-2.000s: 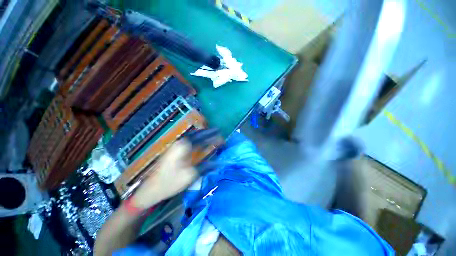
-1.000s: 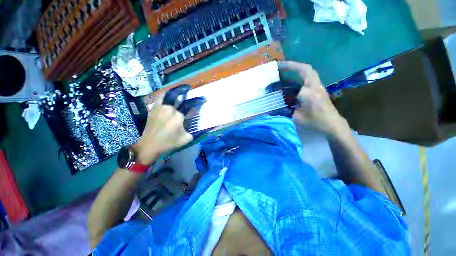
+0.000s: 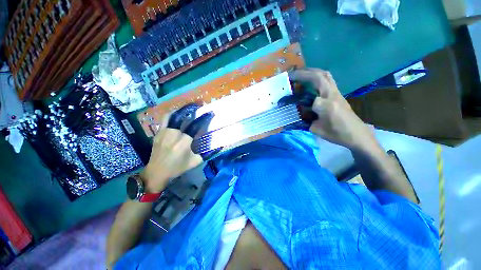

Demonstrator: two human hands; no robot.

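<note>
A silvery heat sink lies lengthwise in front of me, its smooth face up and its fins toward me. My left hand, with black coverings on the fingertips, grips its left end. My right hand, with black fingertip coverings, grips its right end. The heat sink is over the near part of the orange-brown assembly jig; whether it rests fully on the jig I cannot tell. The fingertips under the heat sink are hidden.
Behind the jig are a pale ladder-like frame and a black slotted plate. Orange component trays stand rear left. The screw tray is left, beside a crumpled white cloth. Another white cloth lies rear right; a cardboard box is right.
Two seconds ago one hand was over the jig and the other side was blurred. By one second ago both hands held the heat sink; since then the view has shifted slightly and they still hold it.
</note>
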